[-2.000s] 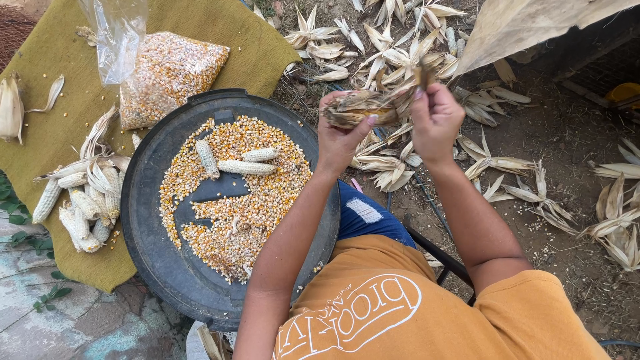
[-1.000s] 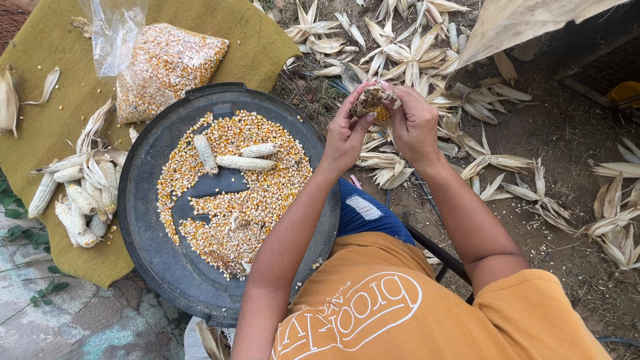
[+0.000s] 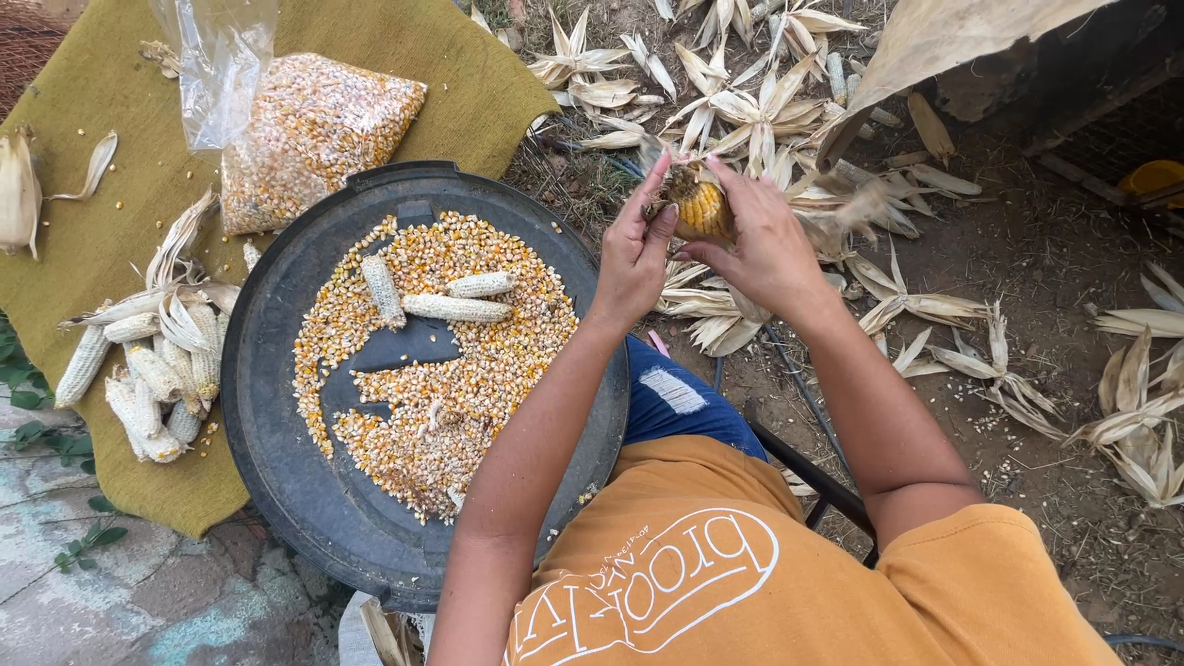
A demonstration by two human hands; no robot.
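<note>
Both hands hold an ear of dried corn [image 3: 703, 208] above the husk-strewn ground, its yellow kernels showing between them. My left hand [image 3: 638, 245] grips its left side, thumb and fingers around the end. On the right side, my right hand [image 3: 763, 231] wraps the ear; its far end is hidden. A loose piece of husk [image 3: 860, 208] appears blurred beside my right hand. To the left, a round black plastic lid [image 3: 268, 444] bears loose corn kernels [image 3: 518, 370] and several bare cobs [image 3: 456, 307].
A clear plastic bag of kernels [image 3: 324, 129] lies on a mustard-coloured cloth [image 3: 444, 74], with a pile of shelled cobs [image 3: 157, 370] below it. Dry husks [image 3: 758, 120] litter the dirt. A beige sheet [image 3: 962, 37] hangs at upper right, and a metal chair frame [image 3: 814, 476] stands beside my leg.
The husk around the ear has been pulled away, and yellow kernels now show. Both hands have moved slightly downward since the last earlier frame, and my right hand has turned around the ear.
</note>
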